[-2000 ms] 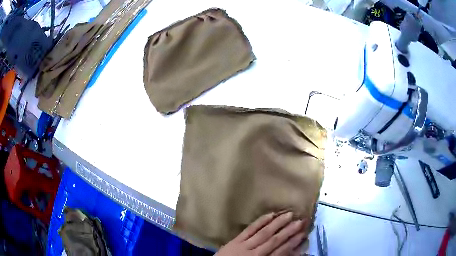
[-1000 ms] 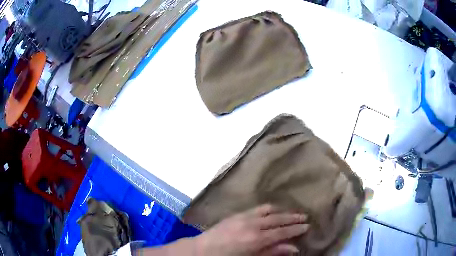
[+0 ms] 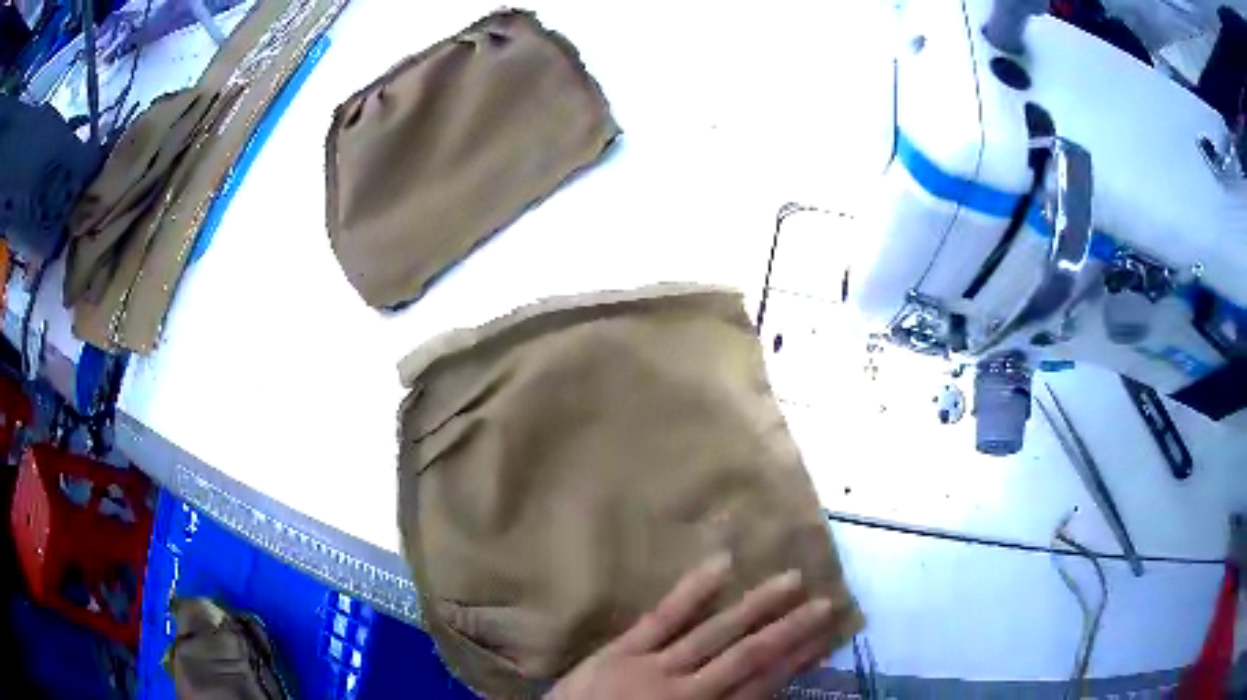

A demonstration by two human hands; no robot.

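Observation:
A pleated brown panel (image 3: 602,451) lies on the white table in front of me, with tucks at its left side and lower left. A paler khaki margin shows along its top edge. My left hand (image 3: 711,636) rests flat on its lower right part, fingers slightly apart, cut off by the bottom edge. My right hand is not in view. A smaller finished panel (image 3: 465,151) with a curved outline and small tucks lies apart at the upper left.
The sewing machine (image 3: 957,164) stands at the right. Tweezers (image 3: 1090,472) and a black slotted tool (image 3: 1158,427) lie beside it. Brown fabric strips (image 3: 178,205) lie far left. A measuring tape (image 3: 287,540) runs along the front edge, above a blue container (image 3: 328,629). A red crate (image 3: 82,540) stands lower left.
The pleated panel has turned anticlockwise, its tucks going from the right to the top and now the left. The pale margin has come into view. My left hand stays on the panel.

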